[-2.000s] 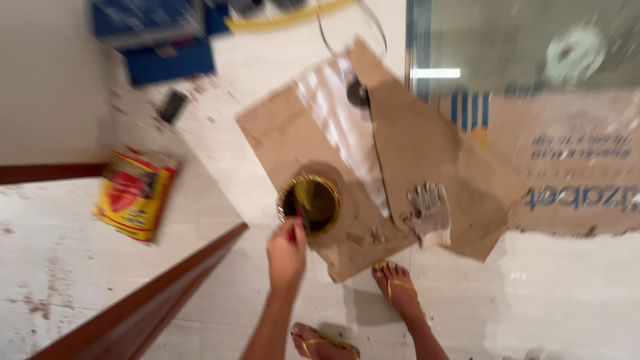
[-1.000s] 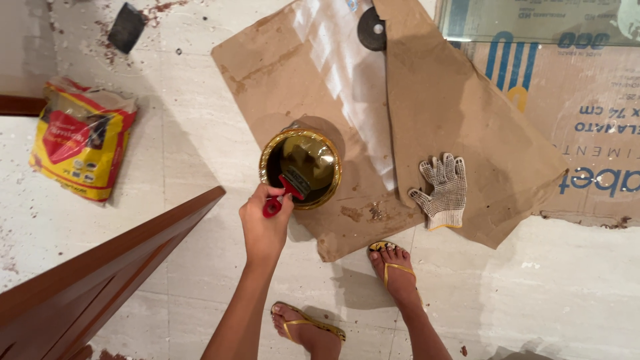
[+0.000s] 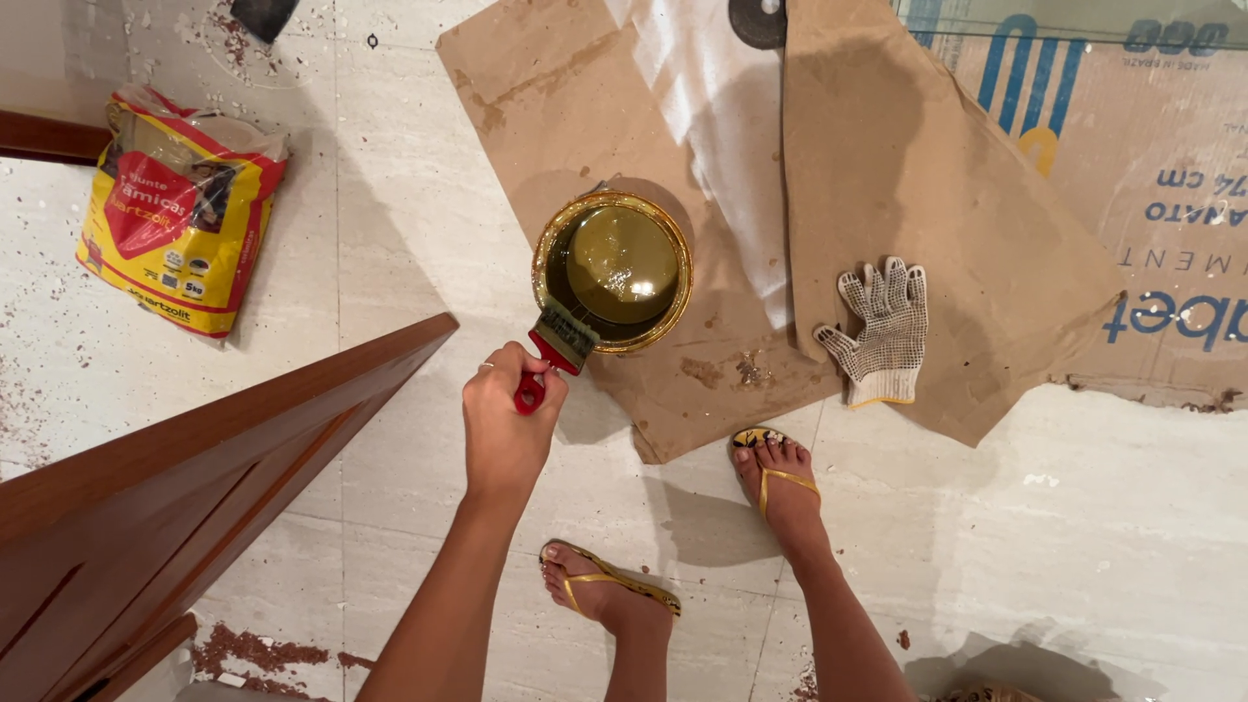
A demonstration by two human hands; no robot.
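Note:
My left hand [image 3: 512, 414] grips the red handle of a flat paintbrush [image 3: 561, 336]. The brush's dark, wet bristles are at the lower left rim of an open round can [image 3: 685, 283], overlapping it in view; whether they touch it I cannot tell. Glossy brownish-gold liquid [image 3: 624, 263] lies inside the can, which stands on brown cardboard [image 3: 556, 88]. A white knit work glove with dark dots [image 3: 887, 327] lies on the cardboard to the right. My right hand is out of view.
A printed yellow and red bag [image 3: 175, 219] lies at left, above a brown wooden door [image 3: 244, 458]. A dark disc [image 3: 759, 19] rests at the top. Printed cardboard [image 3: 1160, 244] lies at right. My sandalled feet [image 3: 790, 487] are below the can.
The brush has moved from over the can's opening to its lower left rim, with my left hand still on the handle. The view has shifted.

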